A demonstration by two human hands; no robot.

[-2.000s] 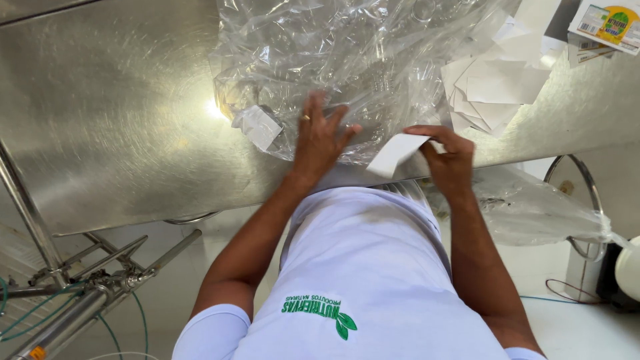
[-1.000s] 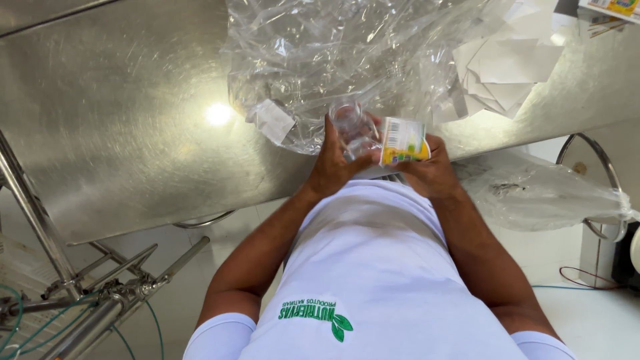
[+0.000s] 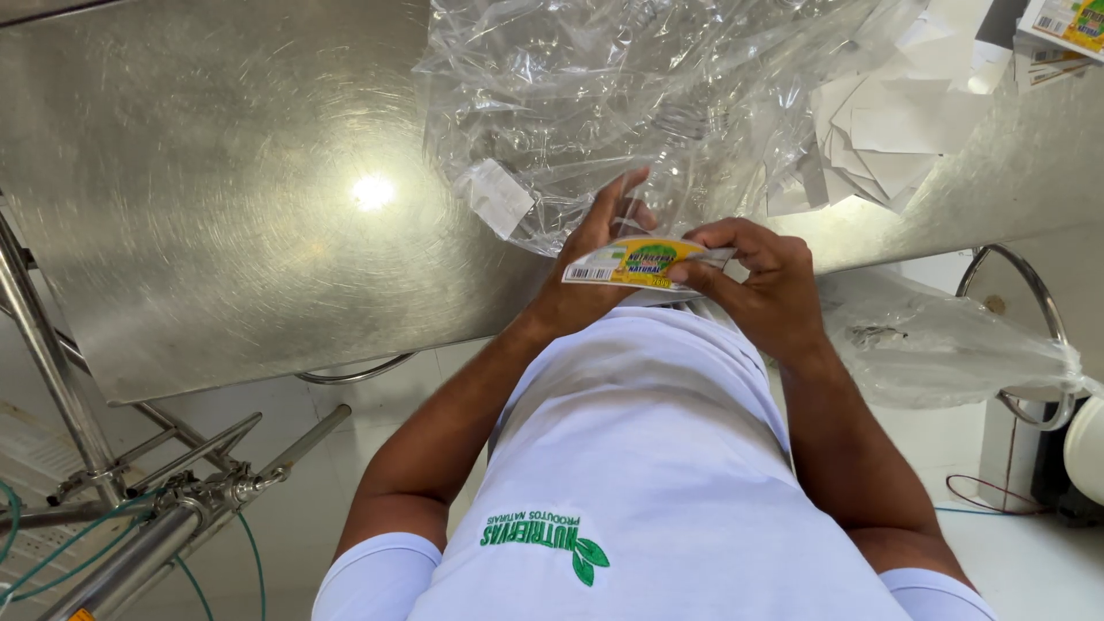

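Note:
My left hand [image 3: 595, 267] is around a clear plastic bottle [image 3: 668, 185], whose threaded neck points away from me over a crumpled clear plastic bag. Between the thumb and fingers of my right hand [image 3: 750, 276] is one end of a yellow and white printed label [image 3: 638, 263]. The label lies curved across the near side of the bottle, bearing writing and a barcode. How much of it touches the bottle cannot be told. My left palm is partly hidden behind the label.
The large clear bag [image 3: 552, 95] covers part of the steel table [image 3: 216, 198], with a white paper tag [image 3: 498, 197] on it. White backing papers [image 3: 906, 129] and a stack of labels [image 3: 1065, 30] are at the right. A tied plastic bag [image 3: 940, 345] hangs below the edge. Steel pipes [image 3: 138, 552] stand lower left.
Two seconds ago my left hand was over the bag and my right held a white strip. A second ago both hands were together at the bottle and label; now the label lies flatter across it.

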